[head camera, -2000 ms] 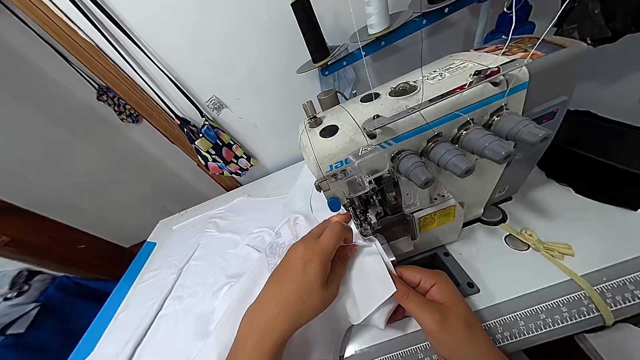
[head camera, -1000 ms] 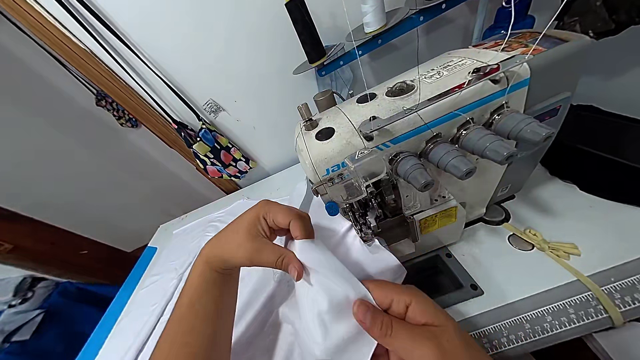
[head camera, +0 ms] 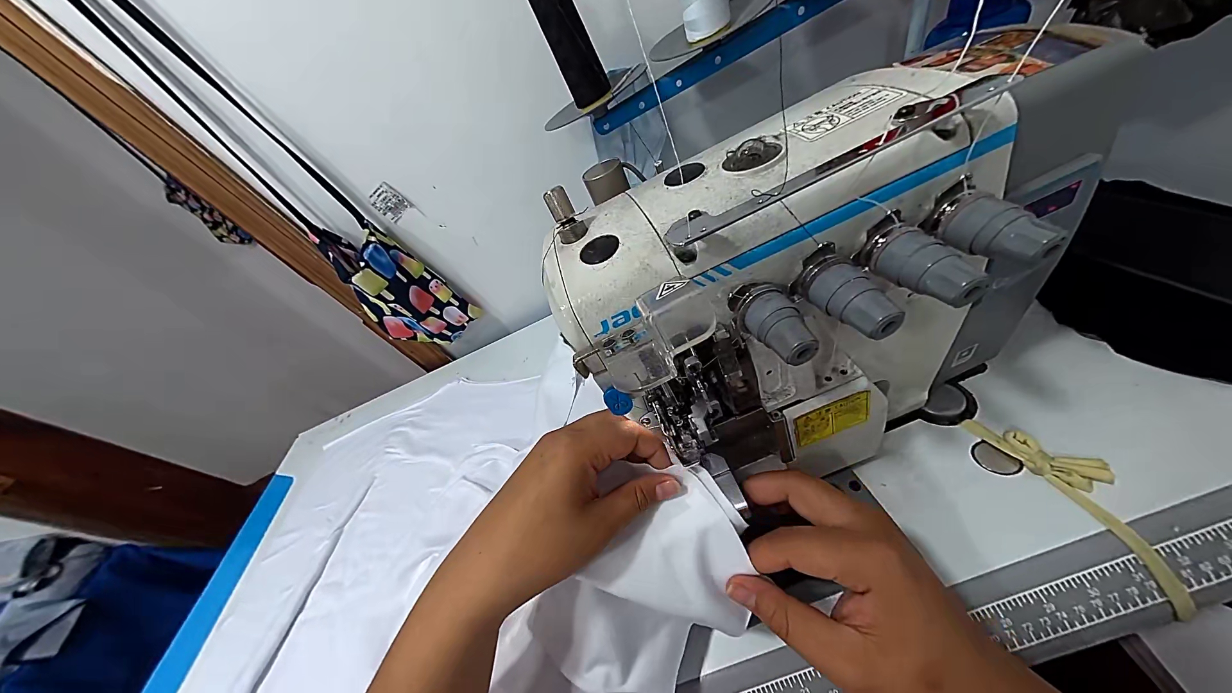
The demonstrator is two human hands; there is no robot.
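Observation:
A white and grey Jack overlock sewing machine (head camera: 808, 212) stands on the white table. White knit fabric (head camera: 385, 520) spreads over the table's left part and runs up to the machine's needle area. My left hand (head camera: 568, 510) pinches the fabric between thumb and fingers just in front of the presser foot (head camera: 688, 443). On the other side, my right hand (head camera: 847, 577) grips the fabric's edge between thumb and fingers, beside the metal plate. The fabric's edge lies close to the foot; whether it is under the foot cannot be told.
A yellow-green strip (head camera: 1107, 520) is tied round the table's front edge, across a printed ruler (head camera: 1078, 587). Thread cones (head camera: 568, 48) stand behind the machine. Black cloth (head camera: 1136, 279) lies at the right, blue cloth (head camera: 125, 606) at lower left. A patterned pouch (head camera: 404, 289) hangs by the wall.
A second ago both hands held the fabric up, away from the needle area. Now they have brought it against the front of the machine, lower and closer to the foot.

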